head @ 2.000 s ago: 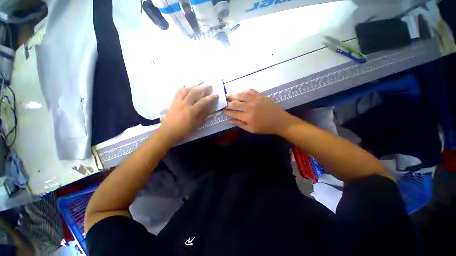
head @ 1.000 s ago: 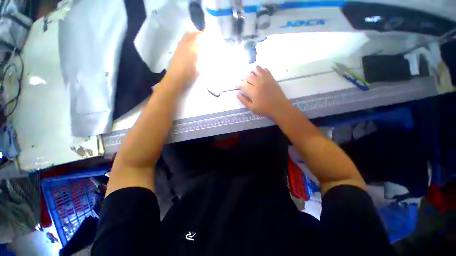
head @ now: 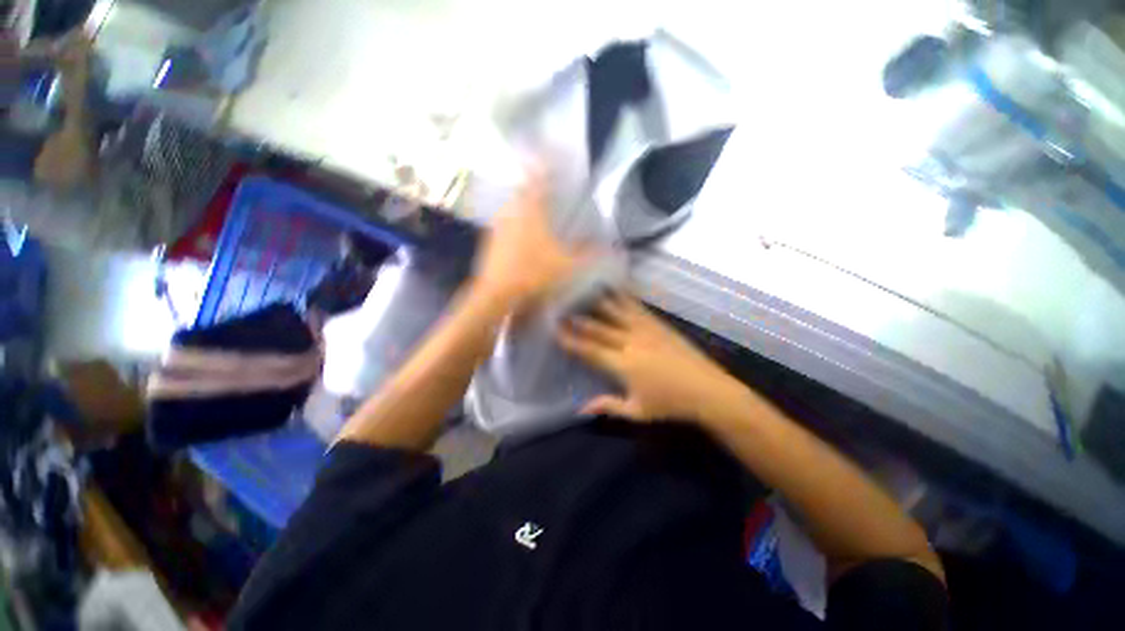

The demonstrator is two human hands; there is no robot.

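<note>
The garment panel (head: 564, 117), pale grey with dark parts, is crumpled over the table's front edge, and part of it hangs toward my lap. My left hand (head: 528, 253) is on the cloth at the table edge and seems to hold it, blurred. My right hand (head: 635, 358) lies against the hanging part with its fingers spread; whether it grips is unclear. The sewing machine (head: 1012, 117) is at the upper right, away from the cloth. The picture is blurred.
The ruler strip (head: 790, 330) runs along the table's front edge. A blue basket (head: 253, 265) stands below at the left, with dark and pink folded cloth (head: 234, 374) by it. A blue stick-like tool (head: 1060, 409) lies at the table's right. Part of another person's arm (head: 68, 123) shows at the upper left.
The view has swung left. Both hands have left the needle area, and the cloth has been pulled off the machine bed, bunched up and drawn toward my lap.
</note>
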